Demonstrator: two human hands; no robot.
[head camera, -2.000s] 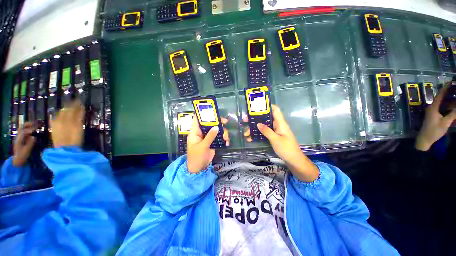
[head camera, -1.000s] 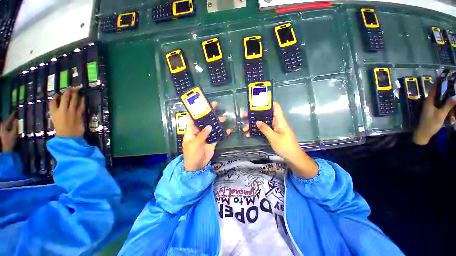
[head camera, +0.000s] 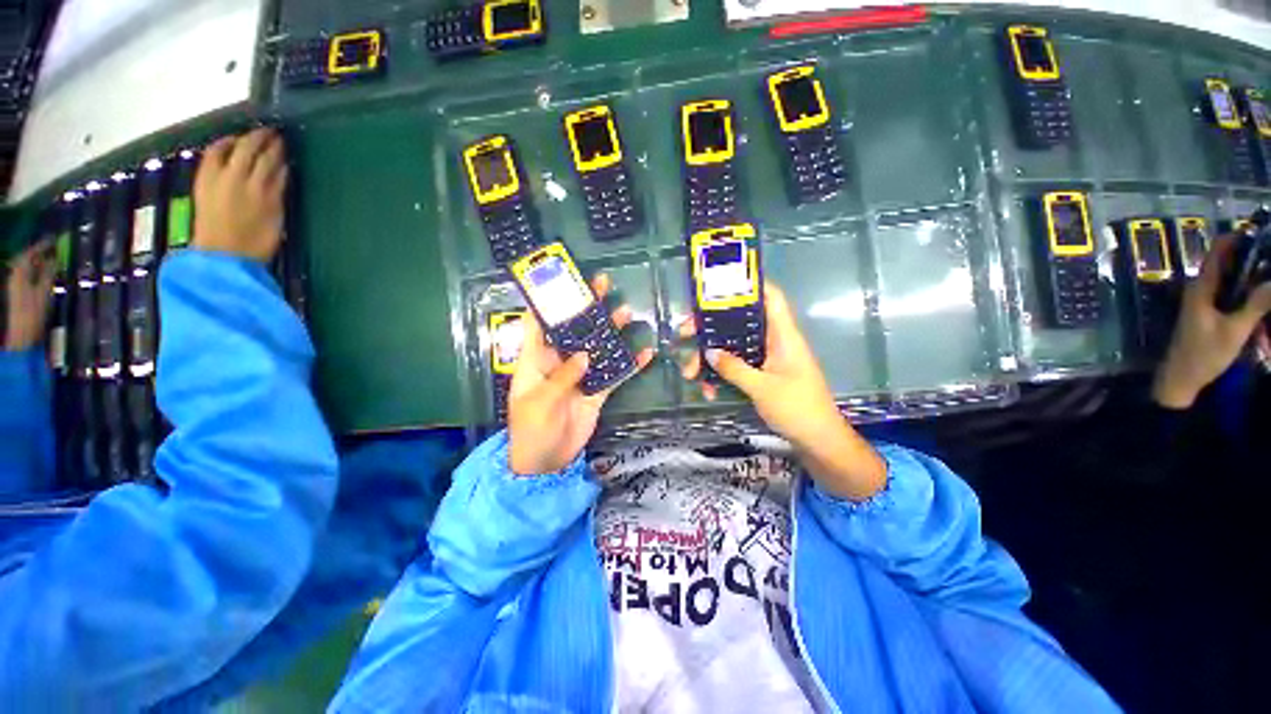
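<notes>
My left hand (head camera: 553, 395) holds a keypad phone (head camera: 572, 315), tilted to the left, with its yellow-framed screen lit white and blue and my thumb on the lower keypad. My right hand (head camera: 774, 366) holds a second keypad phone (head camera: 728, 292) upright, screen lit, thumb on its lower keys. Both phones are above the clear blister tray (head camera: 920, 286). Several phones with dark screens lie in its back row, one of them here (head camera: 602, 170). Another phone with a lit screen (head camera: 507, 340) lies in the front left pocket, partly hidden by my left hand.
A black tray of phones (head camera: 123, 279) is at the left, with a neighbour's hand (head camera: 240, 193) over it. Two phones (head camera: 488, 25) lie behind my tray, near a red stick (head camera: 848, 21). Another clear tray (head camera: 1108, 181) is at the right, beside another person's hand (head camera: 1195, 342).
The phone in my left hand has swung from nearly upright to tilted left. My right thumb has moved lower on its keypad. The left neighbour's hand has moved to the back of the black tray.
</notes>
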